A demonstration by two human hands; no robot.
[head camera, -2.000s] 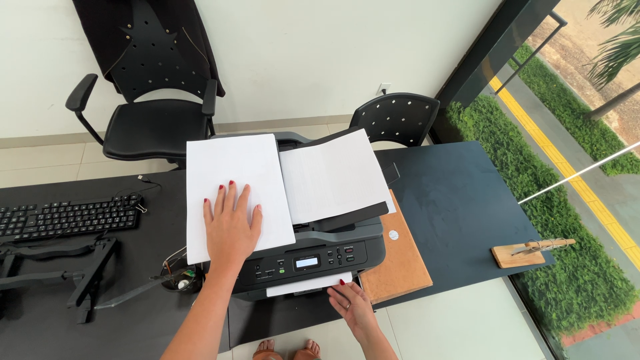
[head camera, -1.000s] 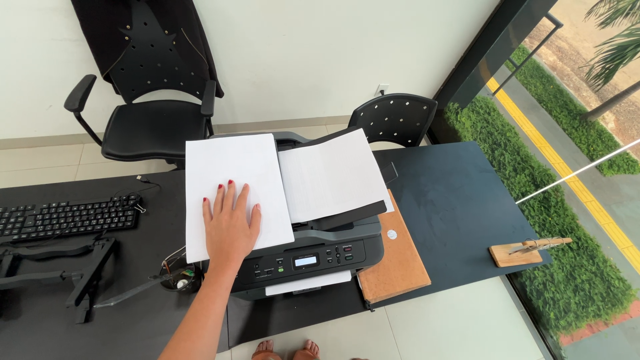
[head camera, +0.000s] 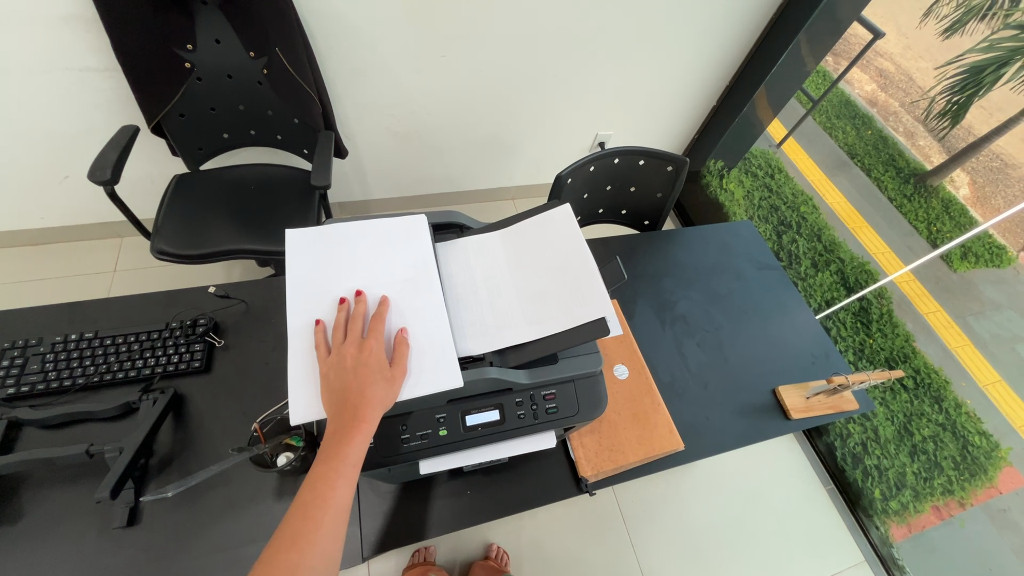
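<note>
My left hand lies flat, fingers spread, on white paper that covers the left part of the top of a dark multifunction printer. More white paper rests on the printer's slanted feeder tray at the right. The control panel with its small lit display faces me. Below it, a white sheet sticks out of the front output slot. My right hand is out of view.
A keyboard, a black folding stand and a pen cup are left of the printer. To the right lie a brown folder and a wooden holder. Black chairs stand behind the desk.
My right hand, at the printer's front output slot two seconds ago, has left the view. My left hand has stayed on the paper.
</note>
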